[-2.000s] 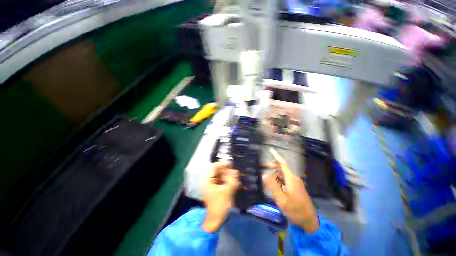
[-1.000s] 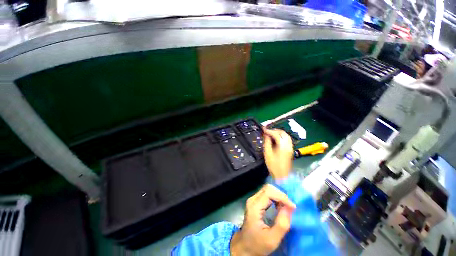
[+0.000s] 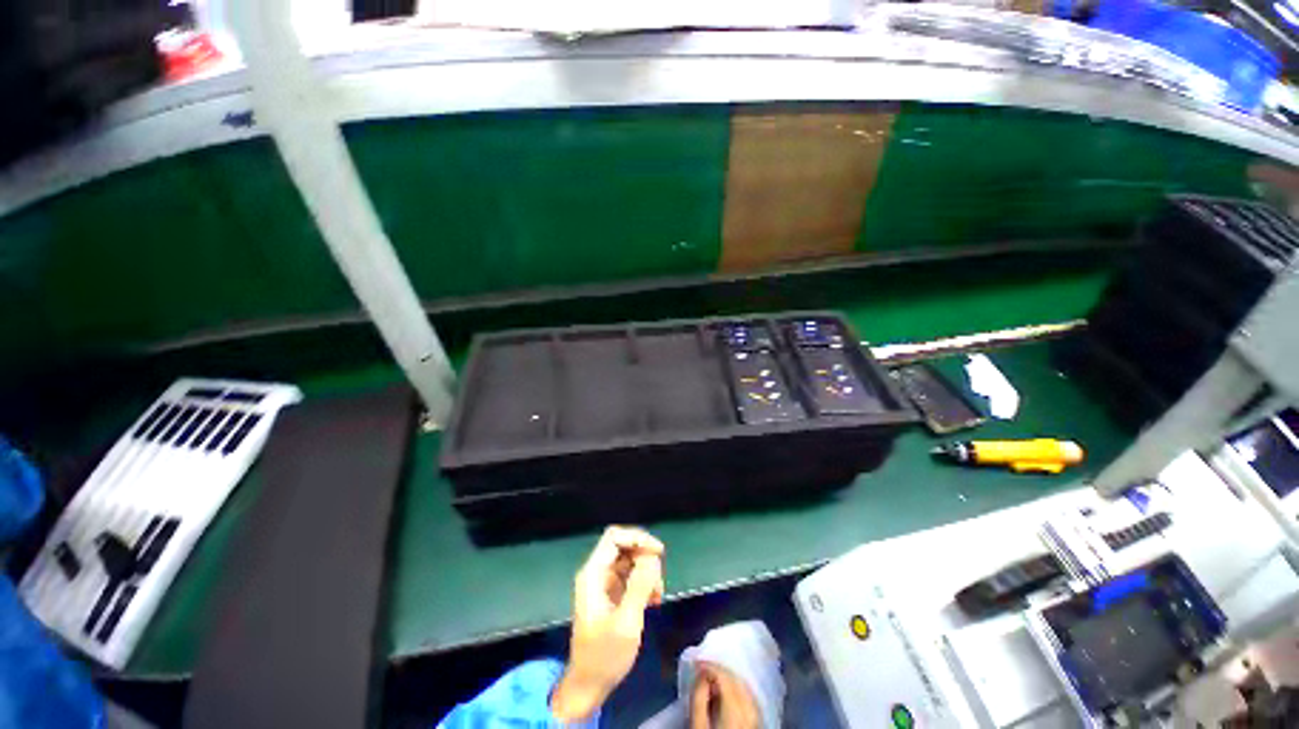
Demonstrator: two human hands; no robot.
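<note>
A stacked black foam tray (image 3: 598, 444) lies on the green bench. Its two rightmost pockets hold black phone bodies, one (image 3: 765, 385) beside the other (image 3: 833, 382); the pockets to their left hold none. My left hand (image 3: 616, 605) is in front of the tray, off it, fingers curled together with nothing visible in them. What seems to be my right hand (image 3: 727, 701) is low at the bottom edge, partly cut off, against pale grey cloth; its fingers are unclear. Another dark phone-like slab sits in the machine's fixture (image 3: 1133, 634) at the lower right.
A yellow tool (image 3: 1019, 454), a flat dark piece (image 3: 937, 399) and a white scrap (image 3: 992, 386) lie right of the tray. Stacked trays (image 3: 1175, 306) stand far right. A black board (image 3: 306, 556) and white slotted plate (image 3: 157, 499) are left. Blue sleeve-like fabric shows at the left edge.
The view has swung left from the machine to the tray. The hand at the right end of the tray has left it, and both phone bodies lie in their pockets. My left hand stays low.
</note>
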